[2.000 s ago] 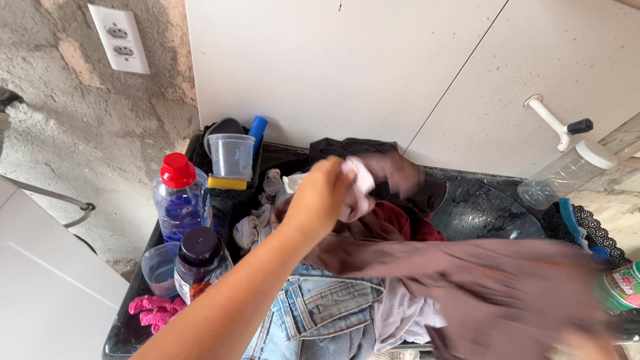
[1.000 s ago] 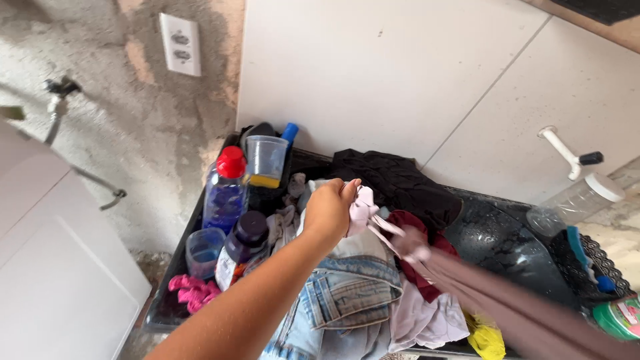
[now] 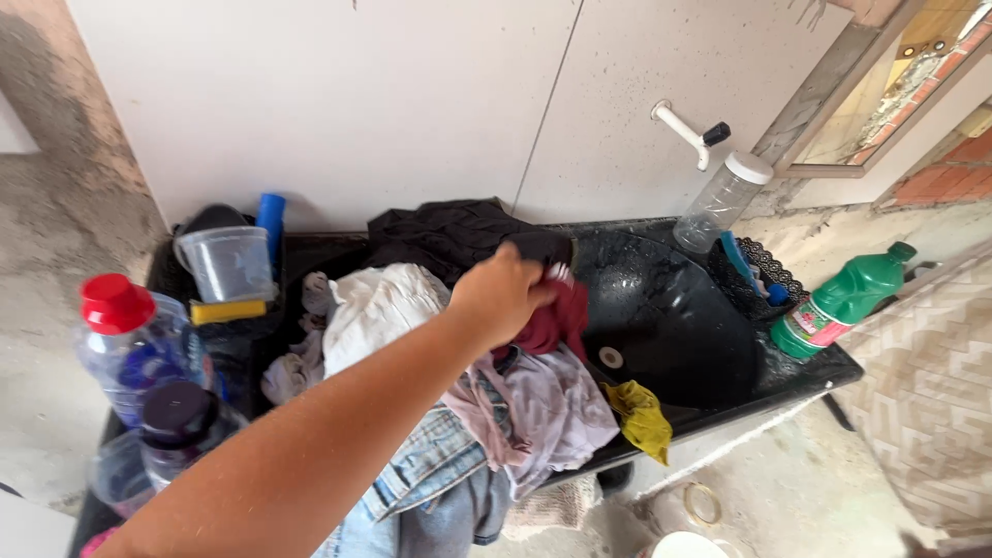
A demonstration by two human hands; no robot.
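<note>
My left hand (image 3: 500, 294) reaches in from the lower left over a heap of clothes on a black sink counter. Its blurred fingertips are at a dark red cloth (image 3: 572, 314); whether they grip it cannot be told. Behind the hand lies a black garment (image 3: 457, 232), and a white garment (image 3: 380, 306) is to its left. Nearer the front edge are light blue jeans (image 3: 426, 465), a dusty pink cloth (image 3: 492, 426) and a pale lavender garment (image 3: 562, 411). A yellow-green cloth (image 3: 643, 418) hangs over the edge. My right hand is out of view.
At left stand a red-capped bottle (image 3: 128, 341), a dark-capped bottle (image 3: 178, 426) and a clear plastic cup (image 3: 229, 263). At right are the black basin (image 3: 674, 349), a white tap (image 3: 682, 132), a clear jar (image 3: 721, 201), a black lace-edged basket (image 3: 744, 287) and a green bottle (image 3: 841, 298).
The brown garment stretched out to the right earlier is no longer seen there. My left hand no longer holds up the pale pink cloth and is at the dark red cloth. The view has swung right.
</note>
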